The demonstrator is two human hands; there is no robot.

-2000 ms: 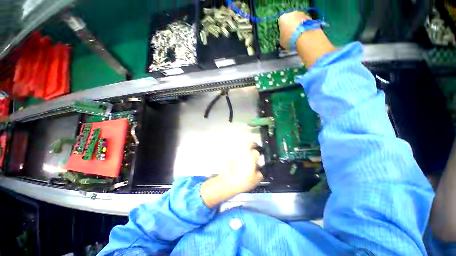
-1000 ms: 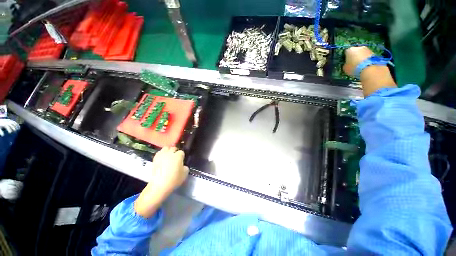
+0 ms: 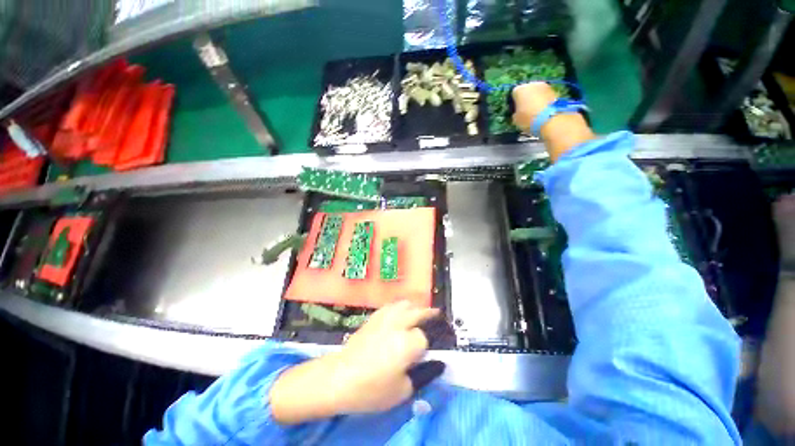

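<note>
A black carrier (image 3: 443, 261) sits on the rails in front of me, with a red sheet (image 3: 405, 292) over its board. Three narrow green sub-boards (image 3: 359, 250) lie on the sheet. My left hand (image 3: 357, 366), with black covers on some fingertips, is at the carrier's near edge, its index finger extended by the sheet's near edge; no part shows in it. My right hand (image 3: 533, 106), wearing a blue wrist strap, reaches into the bin of green components (image 3: 514, 70); its fingertips are hidden, so what they hold cannot be told.
Bins of silvery components (image 3: 356, 111) and beige components (image 3: 436, 91) stand left of the green one. Another carrier (image 3: 532, 270) lies right, partly under my right sleeve. Red sheets (image 3: 118, 122) lie on the shelf at left. A smaller-looking red-covered carrier (image 3: 65, 253) is far left.
The red-covered carrier has slid right along the rails, narrowing the gap to the right carrier. My left hand has moved right with it. The black cutters are out of sight. My right hand remains at the green bin.
</note>
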